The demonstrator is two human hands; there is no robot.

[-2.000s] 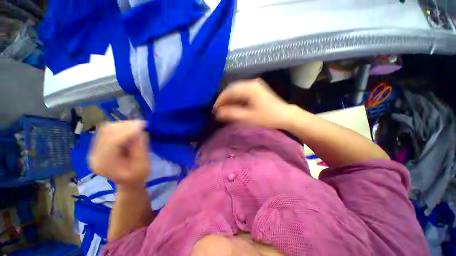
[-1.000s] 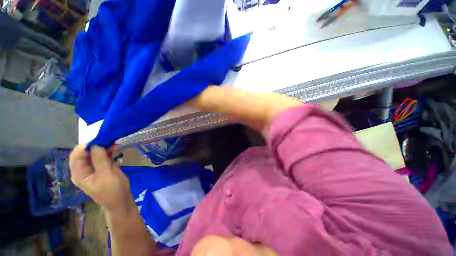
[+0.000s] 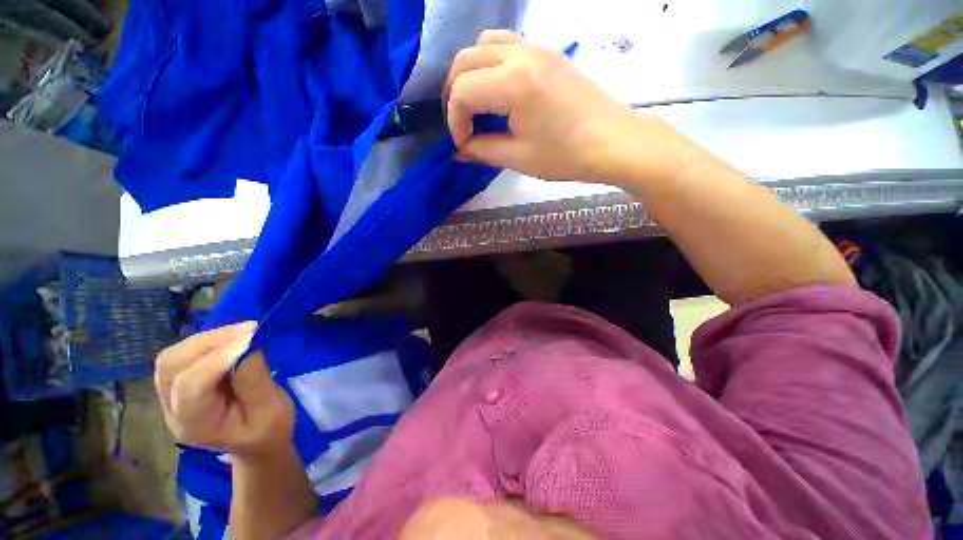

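A royal-blue panel (image 3: pixel 364 237) is stretched slantwise over the table's front edge, with pale cloth (image 3: pixel 382 174) along its upper side. My left hand (image 3: pixel 227 390) pinches its lower left end, below the table edge. My right hand (image 3: pixel 517 105) grips its upper right end with curled fingers, over the table beside the white machine head (image 3: pixel 465 32). The needle area is mostly hidden by cloth and my right hand. More blue cloth (image 3: pixel 201 95) is heaped on the left of the table.
Thread snips (image 3: pixel 769 38) lie on the white machine bed (image 3: pixel 676 63) at the upper right. The ruler-marked edge (image 3: pixel 570 219) crosses the view. A cut-piece pile (image 3: pixel 354 396) lies below the table. A blue crate (image 3: pixel 116 316) stands at the left.
Since one second ago my right hand has come up into view on the upper end of the panel. My left hand still pinches the lower end, slightly lower. The view has shifted.
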